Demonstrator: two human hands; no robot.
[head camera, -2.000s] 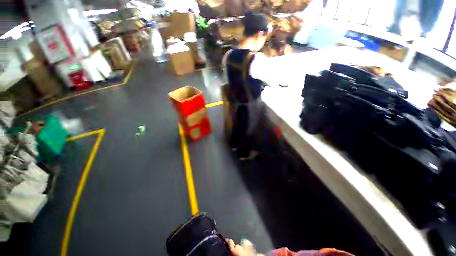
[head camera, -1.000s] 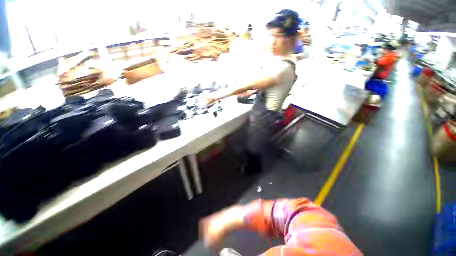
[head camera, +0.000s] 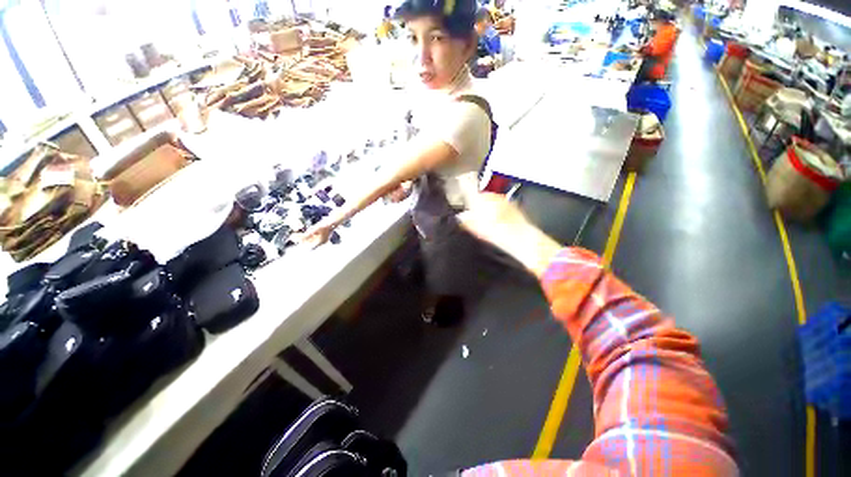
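Several black zippered bags (head camera: 327, 449) show at the bottom edge, cut off by the frame, with pale zipper lines; what holds them is hidden. My right hand (head camera: 499, 222) is stretched forward in a red plaid sleeve, in front of the person in the apron. It is blurred and overexposed, and its finger pose is unclear. My left hand is not in view. A large pile of black bags (head camera: 121, 312) with small white logos lies on the white table (head camera: 308, 293) at the left.
A person (head camera: 453, 130) in cap and apron stands at the table, one hand by small black-and-white clumps (head camera: 294, 205). Brown pieces (head camera: 280, 74) and an open carton (head camera: 149, 175) lie behind. A metal table (head camera: 569, 154) stands beyond; a blue crate (head camera: 826, 359) is at right.
My right arm has risen and stretched forward from the bottom edge. The held-together bags have appeared at the bottom. The view has turned from the aisle with the red carton; the person now faces me.
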